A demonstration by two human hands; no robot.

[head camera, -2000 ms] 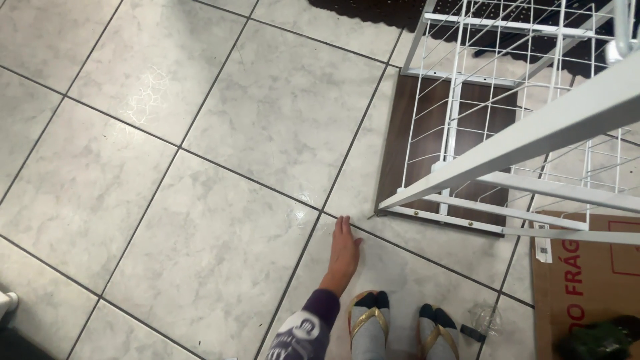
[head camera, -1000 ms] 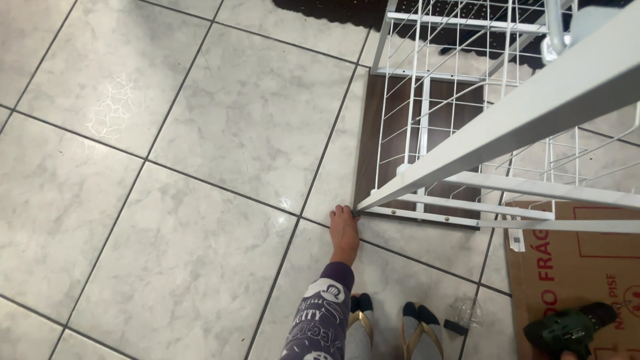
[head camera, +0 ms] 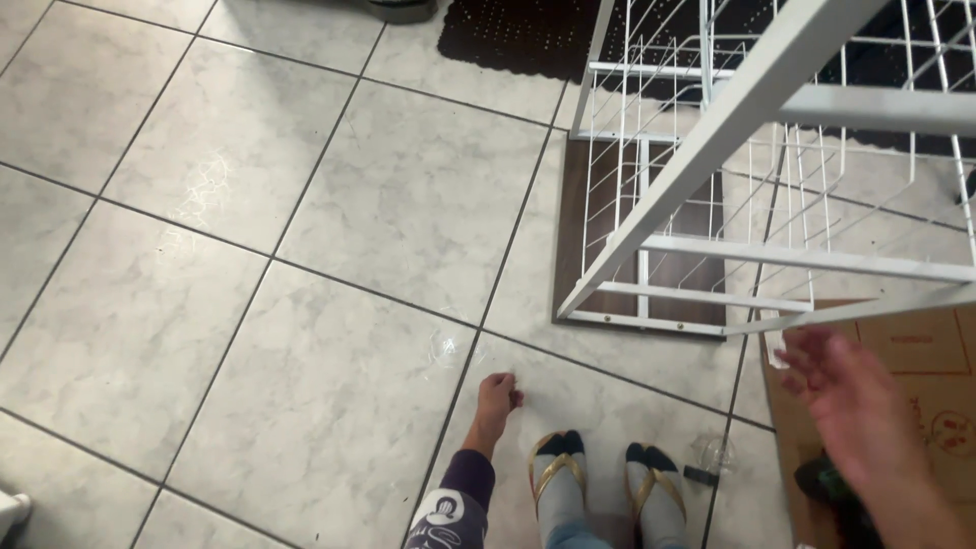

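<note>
My left hand (head camera: 499,396), in a dark printed sleeve, hangs over the tiled floor with its fingers curled together; whether something small is between them I cannot tell. Blurred by motion, my right hand (head camera: 850,396) is over the cardboard at the right, fingers partly bent, no object visible in it. Between and above the hands stands a white metal frame (head camera: 686,168) with wire baskets (head camera: 751,206). A dark brown wood-look panel (head camera: 572,229) lies at its near end, with small screws in the white bottom rail (head camera: 648,323).
Flattened cardboard (head camera: 907,335) with red print lies at the lower right, a dark green and black tool (head camera: 820,488) on it. A clear plastic bag (head camera: 717,451) and small black piece (head camera: 700,476) are near my sandalled feet (head camera: 560,473). A dark scalloped mat (head camera: 511,38) lies beyond.
My left hand, earlier at the near left corner of the frame and panel, has moved back toward my feet. My right hand has come into view at the right.
</note>
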